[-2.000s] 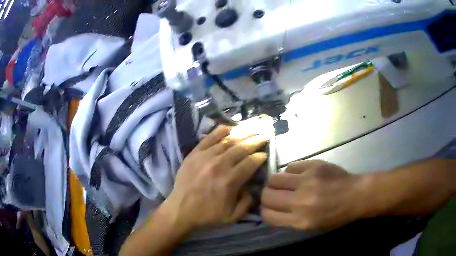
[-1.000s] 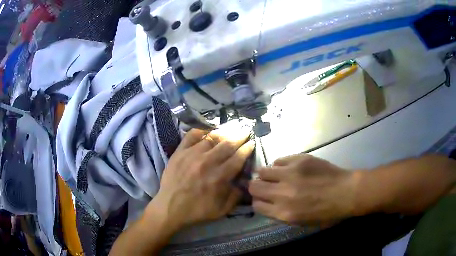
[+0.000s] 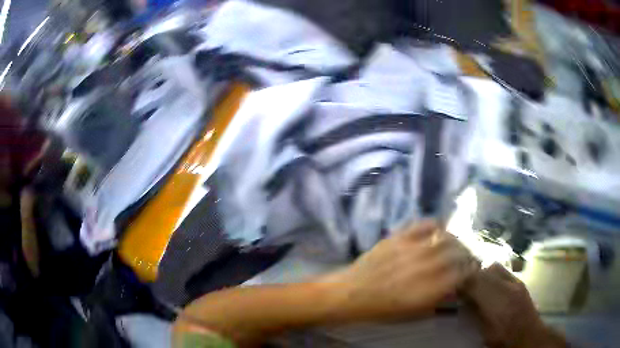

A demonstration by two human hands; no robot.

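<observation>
The frame is strongly blurred. My left hand (image 3: 415,268) lies right of centre, near the bright glow under the machine head. Its fingers are bent, and what they hold cannot be made out. My right hand (image 3: 503,299) is beside it at the lower right, touching or overlapping it, with its fingers largely hidden. The white sewing machine (image 3: 557,180) with its blue stripe is at the right edge. A heap of pale cloth with dark strips (image 3: 370,183) lies left of the machine, beyond my left hand.
An orange-yellow shiny strip (image 3: 166,224) runs slantwise at the left. Dark cloth (image 3: 211,245) lies beside it. More pale and dark pieces (image 3: 146,146) are heaped at the far left. A pale yellowish block-like shape (image 3: 557,272) shows right of my right hand.
The view has swung to the left, so the machine and both hands now appear farther right. My hands appear closer together, and more of the cloth heap shows.
</observation>
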